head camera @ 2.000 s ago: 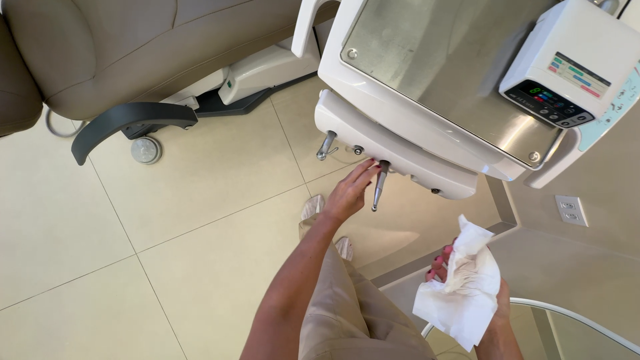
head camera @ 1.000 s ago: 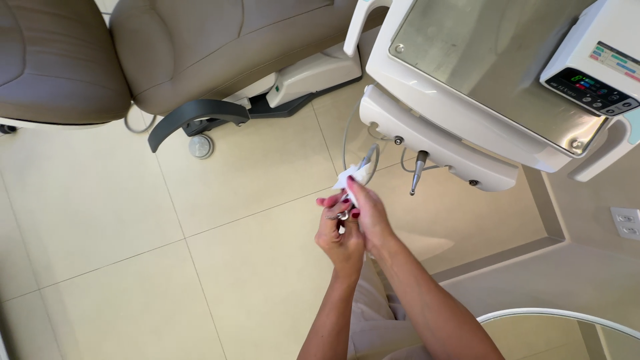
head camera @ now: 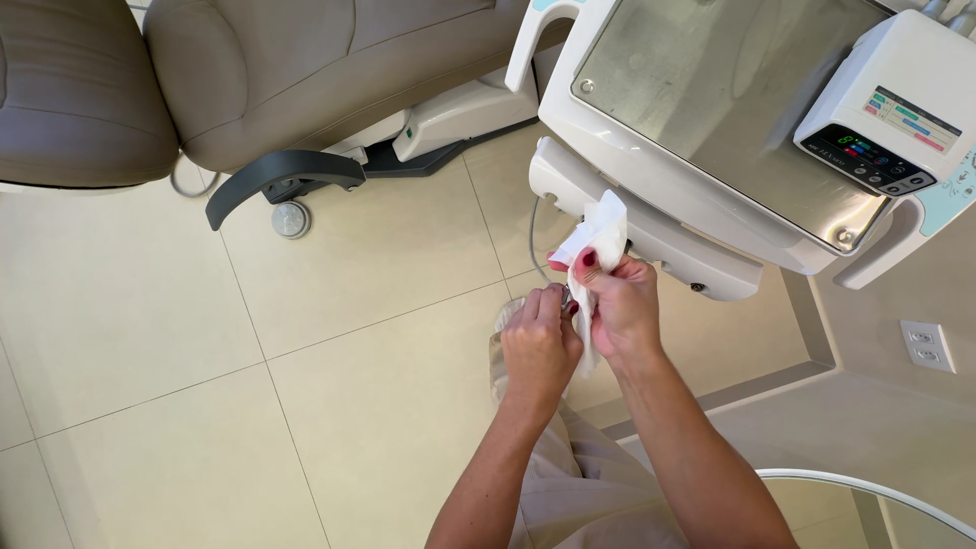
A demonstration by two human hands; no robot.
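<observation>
My right hand [head camera: 621, 305] pinches a crumpled white paper wipe [head camera: 606, 229] between thumb and fingers, in front of the holder bar of a dental delivery unit. Close against it, my left hand [head camera: 537, 335] is closed around a small metal handpiece [head camera: 565, 296], of which only a bit shows between the hands. A thin grey hose [head camera: 533, 236] hangs in a curve from the white holder bar [head camera: 648, 221] down to the hands. The wipe hides part of the bar and whatever lies behind it.
Above the bar is a steel tray [head camera: 709, 99] with a white control box [head camera: 884, 107] on it. A brown dental chair [head camera: 290, 69] with a dark curved foot bar [head camera: 282, 168] stands at the upper left. A wall socket [head camera: 927, 345] and a round glass top's rim [head camera: 862, 480] are at the right.
Two seconds ago my left hand was at a handpiece on the holder bar and my right hand held the wipe apart. Now both hands are together below the bar, with the wipe between them.
</observation>
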